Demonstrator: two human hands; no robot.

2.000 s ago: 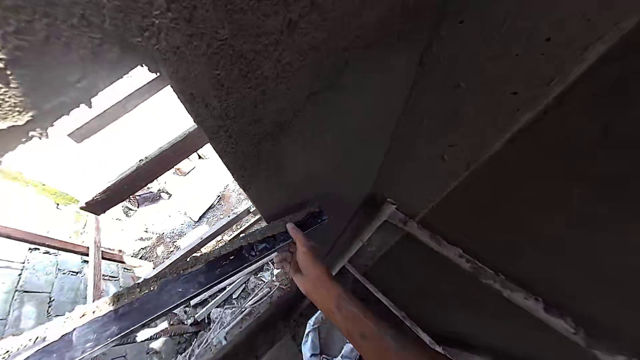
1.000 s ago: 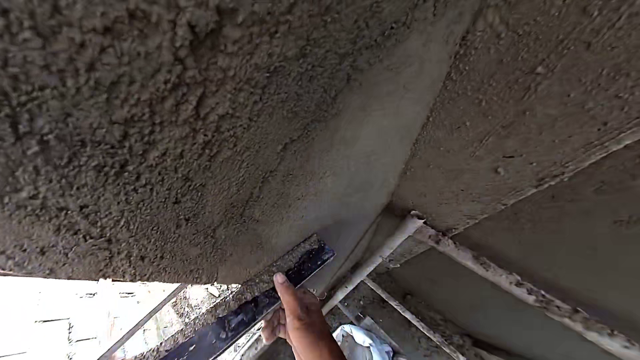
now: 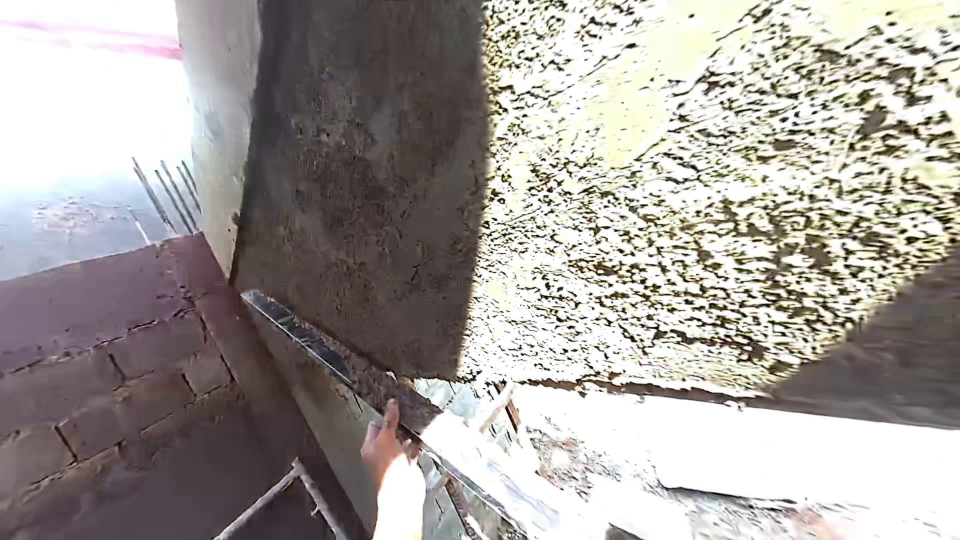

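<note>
My left hand grips the lower edge of a long dark straightedge, its thumb up on the near face. The straightedge slants from the wall corner at centre left down to the lower right, where glare washes it out. Wet mortar lies along its upper edge, close under the smoother, shaded grey plaster. Right of that plaster, rough mortar is in bright sunlight. My right hand is not in view.
A block wall stands at lower left, with several steel rods rising behind it. A pale column edge runs up at left. Thin bars meet at the bottom. Debris lies below at right.
The view has swung widely. Earlier frames show my right hand on one end of the straightedge; now that hand is out of view and my left hand shows at another part of it.
</note>
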